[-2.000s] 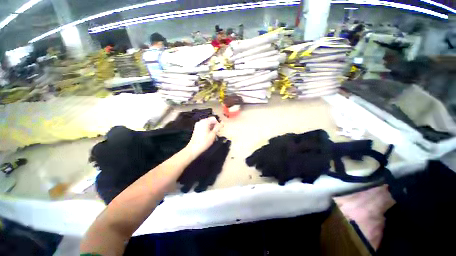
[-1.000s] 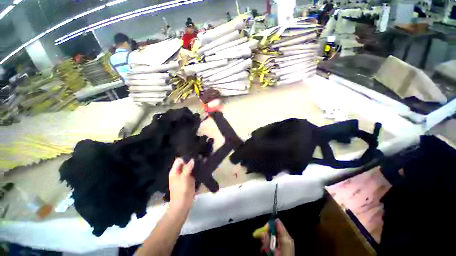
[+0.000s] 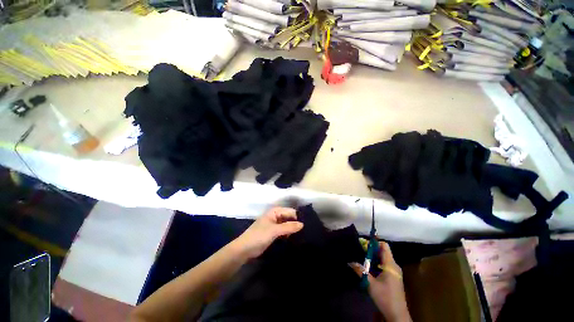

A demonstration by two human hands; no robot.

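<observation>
My left hand [image 3: 272,230] pinches a black fabric piece [image 3: 315,229] over my lap, just in front of the table's white edge. The rest of the piece blends into dark clothing. My right hand [image 3: 385,277] holds scissors [image 3: 370,255] with teal-green handles, the dark narrow blades pointing up and away, close to the right of the piece. A yellow patch shows by the fingers. The larger black pile [image 3: 201,126] lies left on the table. The smaller black pile [image 3: 428,170] lies right, with looped strips [image 3: 522,201] at its right end.
Grey-beige bundles [image 3: 377,28] with yellow ties stand at the back. A red-and-brown object [image 3: 338,63] sits before them. A small bottle [image 3: 77,135] and white scraps [image 3: 123,139] are left. A cardboard box [image 3: 434,286] is right of my lap. A smartphone [image 3: 30,289] is lower left.
The view has tilted down. My left hand took a black piece from the larger pile and brought it to my lap. My right hand with the scissors is now beside the piece.
</observation>
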